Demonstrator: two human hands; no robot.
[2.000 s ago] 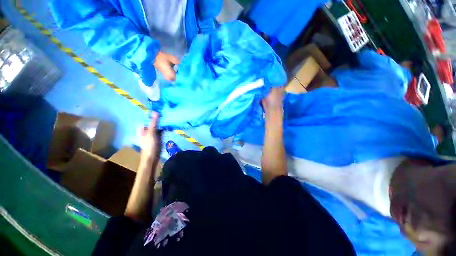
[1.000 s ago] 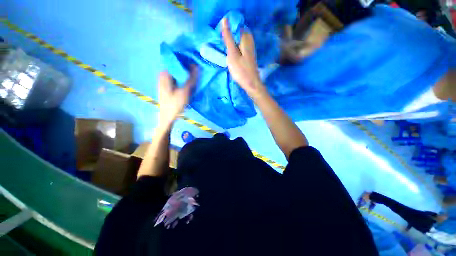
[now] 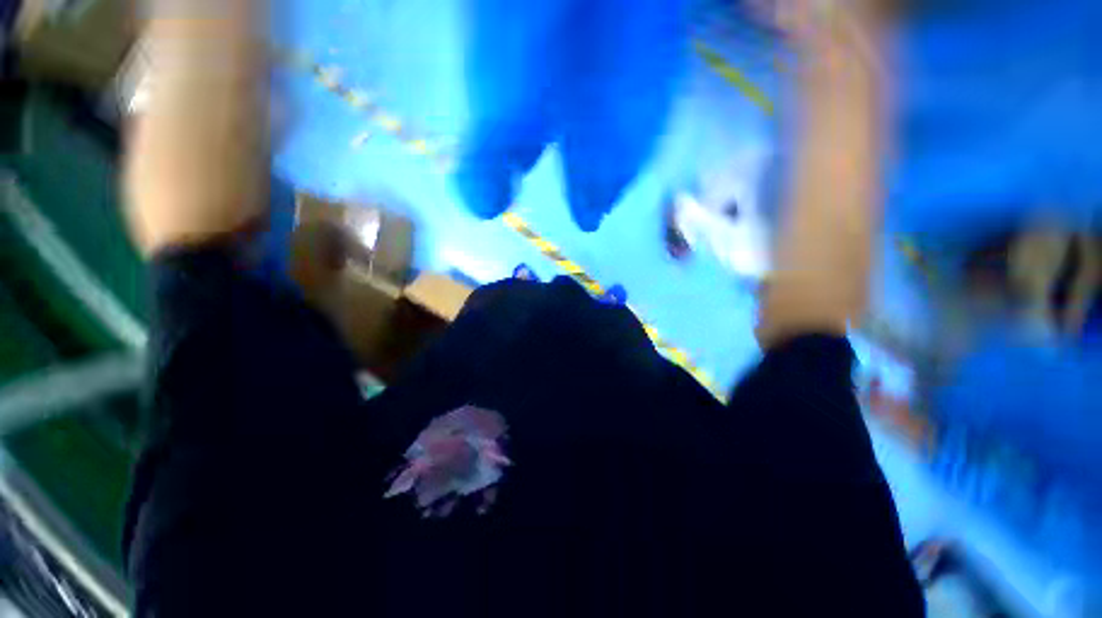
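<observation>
The blue work garment [image 3: 574, 85] hangs at the top centre in front of me, blurred, with two rounded lower ends over the blue floor. Its upper part is cut off by the top edge. My two bare forearms reach up at the left and right of the picture, both blurred. Both hands are beyond the top edge, so what they hold or touch is hidden.
Open cardboard boxes [image 3: 351, 248] stand on the floor at left, beside a green bench [image 3: 73, 302] with pale edges. Yellow-and-black tape [image 3: 550, 248] crosses the floor [image 3: 689, 314]. Blurred people in blue [image 3: 1003, 121] are at right.
My arms have moved up and spread wide apart, and my hands have left the picture. The blue garment now hangs long at the top centre instead of lying crumpled near my hands.
</observation>
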